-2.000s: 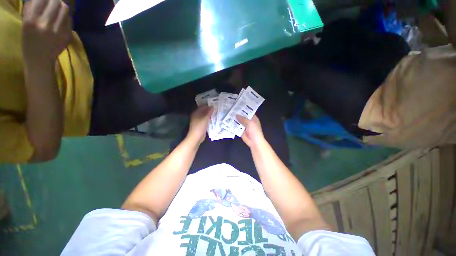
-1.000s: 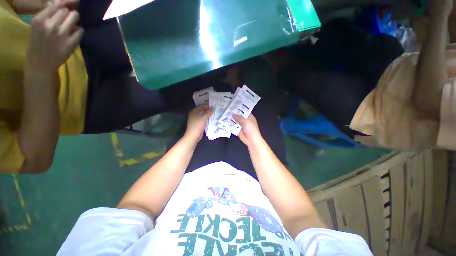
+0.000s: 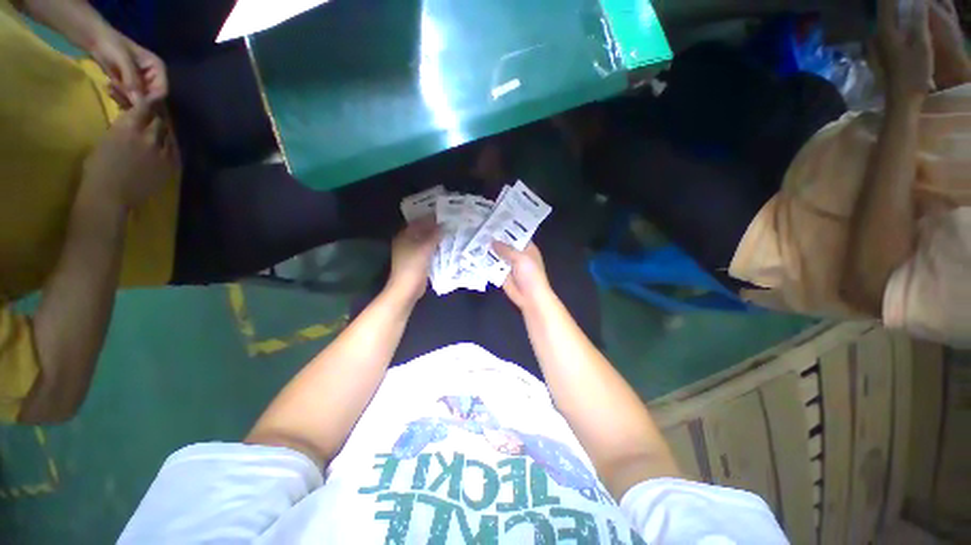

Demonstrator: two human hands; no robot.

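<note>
Several white printed slips (image 3: 462, 236) with short black bars are held fanned and overlapping over my dark-clothed lap. My left hand (image 3: 414, 256) grips the left side of the fan, where one slip sticks out at an angle. My right hand (image 3: 519, 266) grips the right side, with its thumb on slips that slant up to the right. The fingers beneath the slips are hidden, and the print is too small to read.
A glossy green table (image 3: 351, 117) stands in front, with a white sheet (image 3: 261, 15) at its left edge. A person in yellow (image 3: 64, 149) sits at left, another in peach (image 3: 809, 213) at right. A blue stool-like object (image 3: 665, 279) and wooden crates (image 3: 745, 436) are at right.
The middle slips are spread slightly differently between my hands. The neighbour in yellow has brought both hands together. The person in peach has raised their hands into view.
</note>
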